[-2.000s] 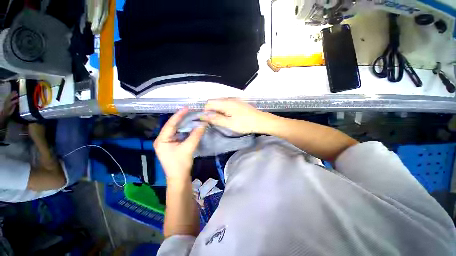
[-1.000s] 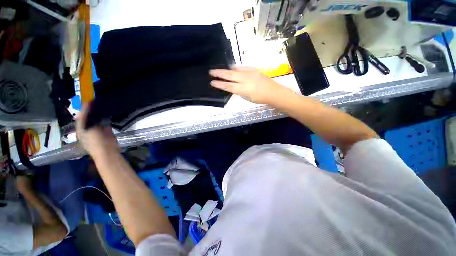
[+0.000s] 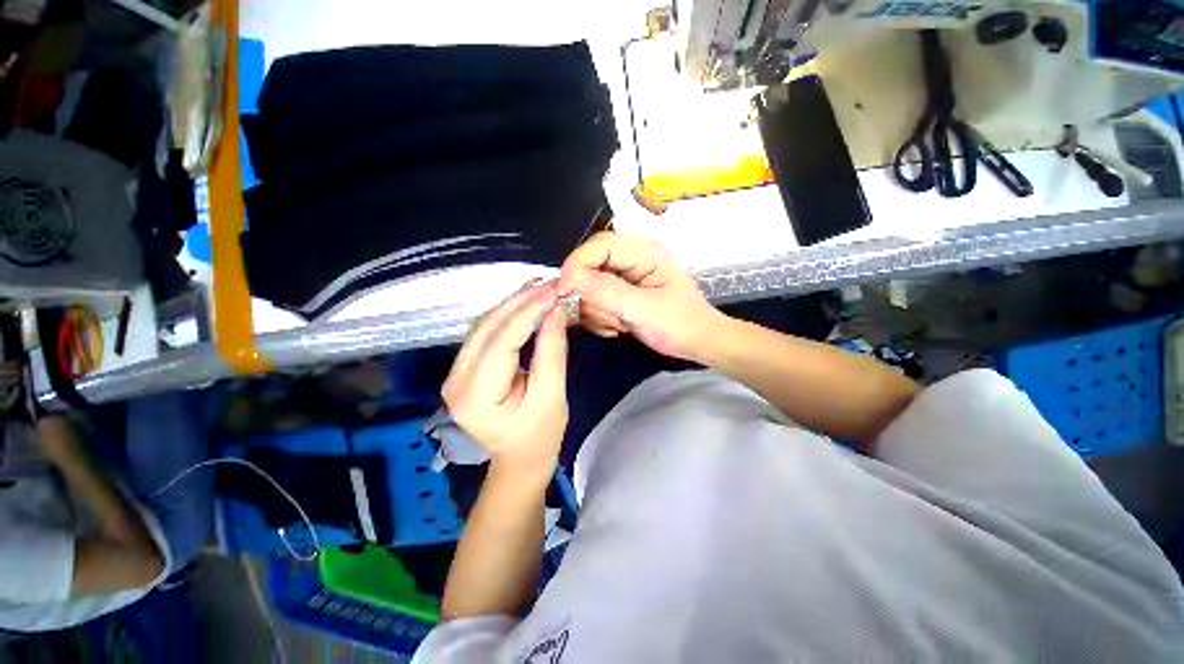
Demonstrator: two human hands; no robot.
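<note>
A stack of black collar pieces [image 3: 422,156] with thin grey edge lines lies flat on the white table. My left hand [image 3: 513,376] and my right hand [image 3: 636,296] meet at the fingertips over the table's front edge, at the stack's lower right corner. Between the fingertips is a small greyish bit [image 3: 569,306], too small to name. A thin line, like a thread, runs up from my right fingers towards the stack's corner.
A dark phone [image 3: 813,158], black scissors [image 3: 945,136] and a small screwdriver [image 3: 1091,166] lie right, by the sewing machine [image 3: 740,46]. An orange band [image 3: 226,195] crosses the table left. Blue baskets [image 3: 1084,379] stand below. Another person's arm [image 3: 98,512] shows at left.
Both hands have left the stack and come together in front of it. Earlier they worked a grey piece over the table edge, then rested on the stack. The stack's lower edge lines look shifted.
</note>
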